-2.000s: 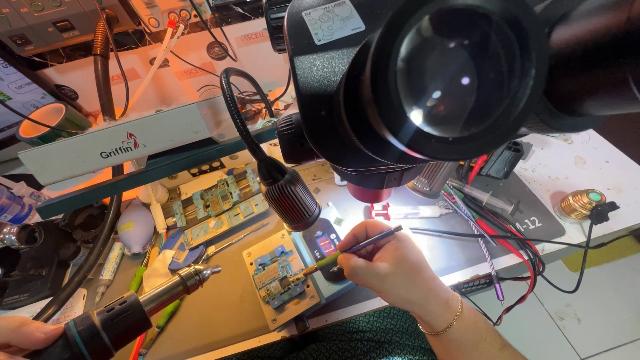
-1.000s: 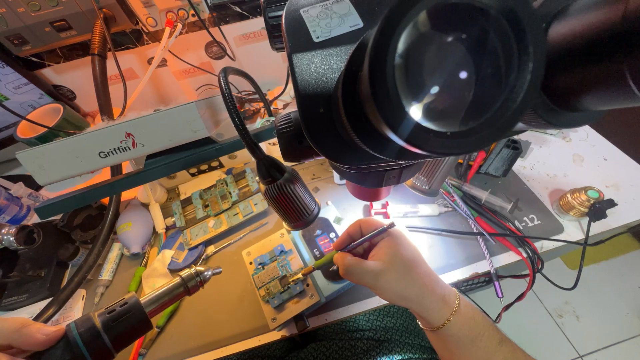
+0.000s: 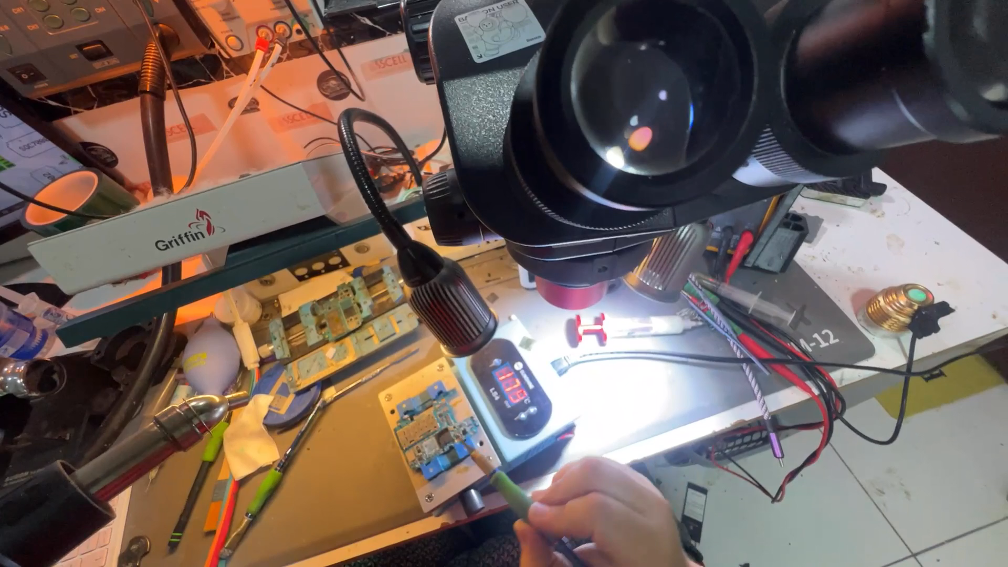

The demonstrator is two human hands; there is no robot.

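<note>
My right hand (image 3: 606, 512) is at the lower edge, gripping a green-gripped hand tool (image 3: 513, 494). The tool's brownish, brush-like tip is at the right side of a small circuit board (image 3: 437, 433); whether it touches cannot be told. Blue pieces sit around this board on a light square plate (image 3: 429, 498), beside a heating unit with a lit red display (image 3: 516, 386). A hot air gun (image 3: 102, 476) reaches in from the lower left, its metal nozzle apart from the board. My left hand is out of view.
A microscope (image 3: 488, 157) and a gooseneck lamp (image 3: 449, 303) overhang the bench. Behind lies a metal board holder (image 3: 354, 339). Tweezers (image 3: 315, 409), a rubber air blower (image 3: 211, 358) and a blue disc (image 3: 293, 402) are left; a syringe (image 3: 646, 327) and test leads (image 3: 787, 370) are right.
My right hand has moved down towards the lower edge, and the tool's handle now slants down to the right. The hot air gun has moved left, and my left hand has left the view.
</note>
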